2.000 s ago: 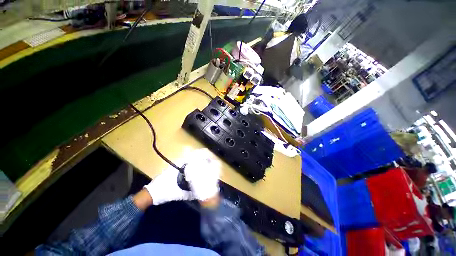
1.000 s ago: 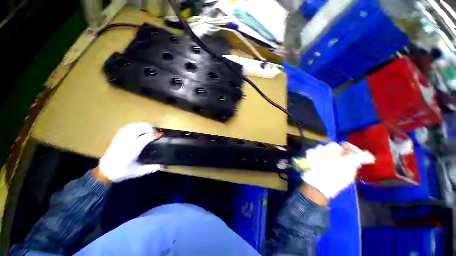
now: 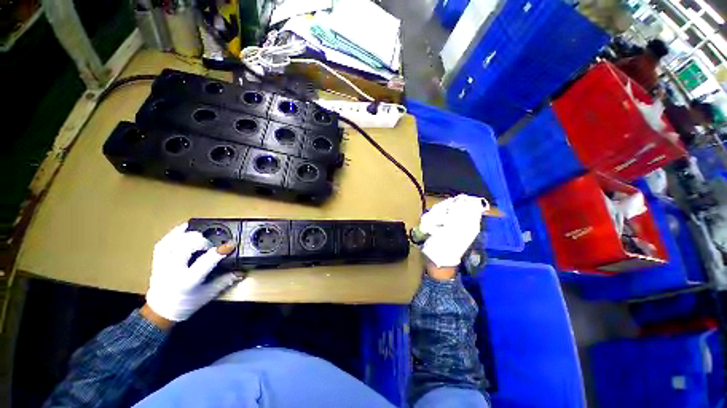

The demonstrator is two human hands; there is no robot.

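A black power strip (image 3: 313, 237) lies on the tan board near its front edge, its round outlets facing up. My left hand (image 3: 185, 271), in a white glove, grips the strip's left end with thumb and fingers. My right hand (image 3: 453, 229), also gloved, is just beyond the strip's right end. It holds a pale tool end (image 3: 418, 235), from which a black lead (image 3: 383, 151) runs up to the back; the rest of the tool is hidden by the glove. More black strips (image 3: 245, 125) lie side by side behind.
A white power strip (image 3: 363, 112) and coiled white cord (image 3: 275, 54) are at the back. Papers (image 3: 351, 32) lie back right. An open blue bin (image 3: 501, 183) holds a dark slab, right of the board (image 3: 72, 239). Red crates (image 3: 606, 119) stand farther right.
The strip has been turned so its outlets face up. My right hand has moved left and up in the view, nearer the strip's end. My left hand still holds the other end.
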